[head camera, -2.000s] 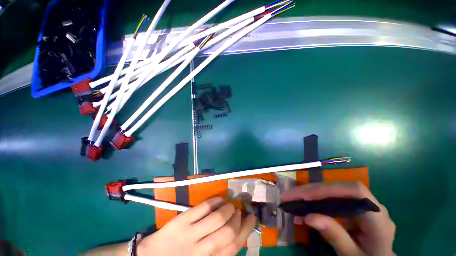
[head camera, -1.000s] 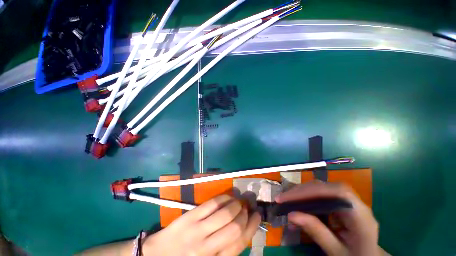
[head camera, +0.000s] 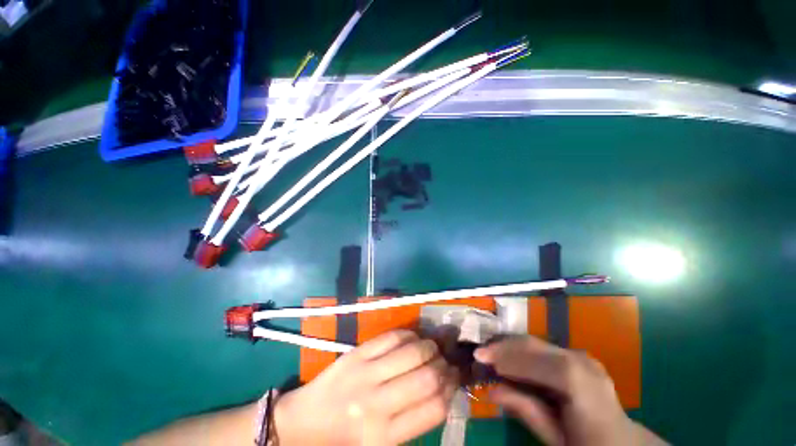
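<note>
A white two-leg cable (head camera: 410, 300) lies across the orange board, joined at a red connector (head camera: 241, 320) on the left. Its upper leg ends in thin coloured wires at the right. Its lower leg runs under my left hand (head camera: 384, 388), whose bent fingers are closed on it beside the fixture (head camera: 471, 326) at the board's middle. The leg's tip is hidden. My right hand (head camera: 554, 388) is blurred, its fingertips at a small black part (head camera: 467, 359) on the fixture. A dark shape shows between its fingers; whether it is the black tool cannot be told.
A blue bin (head camera: 109, 139) of small black parts stands at the upper left. Several white cables with red connectors (head camera: 323, 157) lie piled beside it, across a silver rail (head camera: 611, 94). Loose black parts (head camera: 403, 185) lie beyond the orange board (head camera: 611, 348). Grey tape (head camera: 456, 422) hangs toward me.
The bench view has shifted, so the bin and cable pile sit further right and the pile slightly lower. The black tool, clear earlier in my right hand, no longer shows distinctly; that hand has moved left.
</note>
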